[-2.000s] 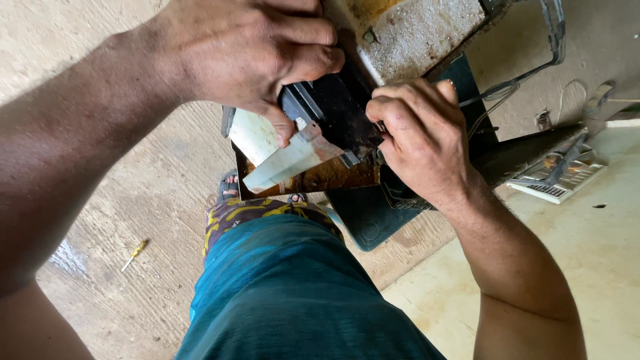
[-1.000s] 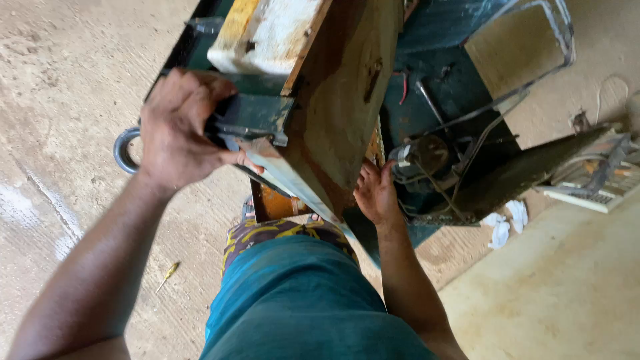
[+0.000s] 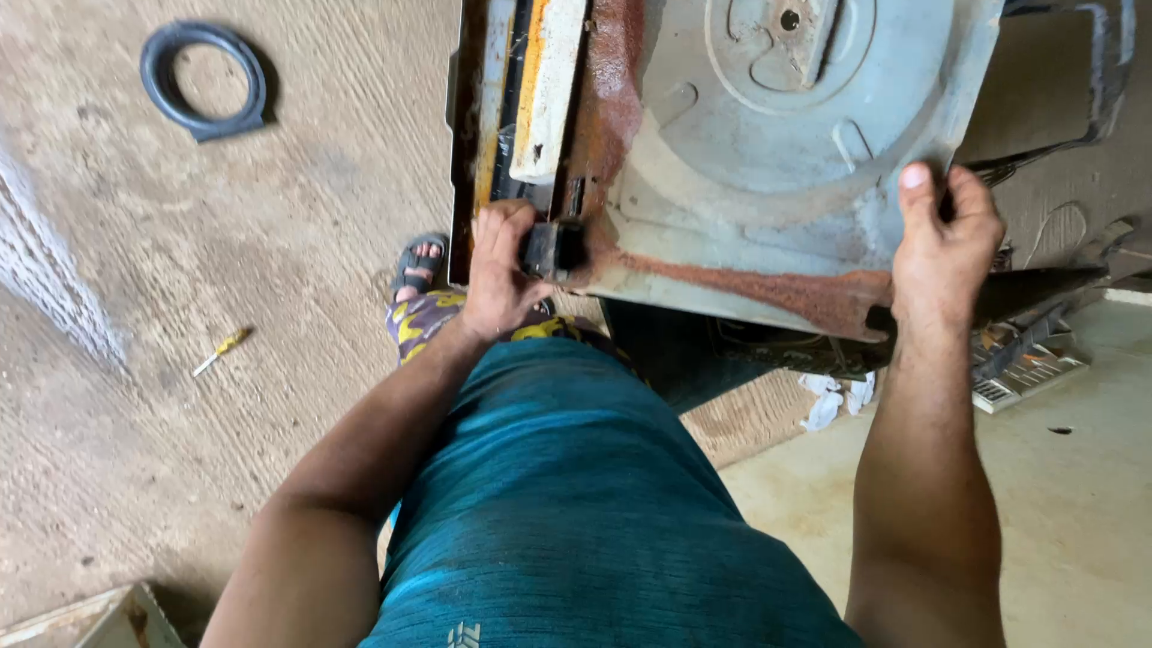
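A grey sheet-metal panel (image 3: pixel 765 180) with a round pressed ring and rust along its lower and left edges spans the upper middle. My right hand (image 3: pixel 945 243) grips its right edge, thumb on the face. At the panel's lower left corner, my left hand (image 3: pixel 504 270) holds a black block-like part (image 3: pixel 551 250); the fingertips are partly hidden. Just above that hand lies a white block (image 3: pixel 551 99) with an orange-yellow edge, beside a rusty metal frame (image 3: pixel 461 162).
On the concrete floor lie a dark ring (image 3: pixel 205 81) and a yellow-handled screwdriver (image 3: pixel 222 351). White crumpled scraps (image 3: pixel 823 400) and a slatted grille (image 3: pixel 1026 378) are at right. A pale box corner (image 3: pixel 99 621) shows at bottom left, and my sandalled foot (image 3: pixel 419 263) stands beside the frame.
The grey panel's broad face has turned into view, with my right hand now at its right edge. My left hand is now at the lower left corner. The view has shifted.
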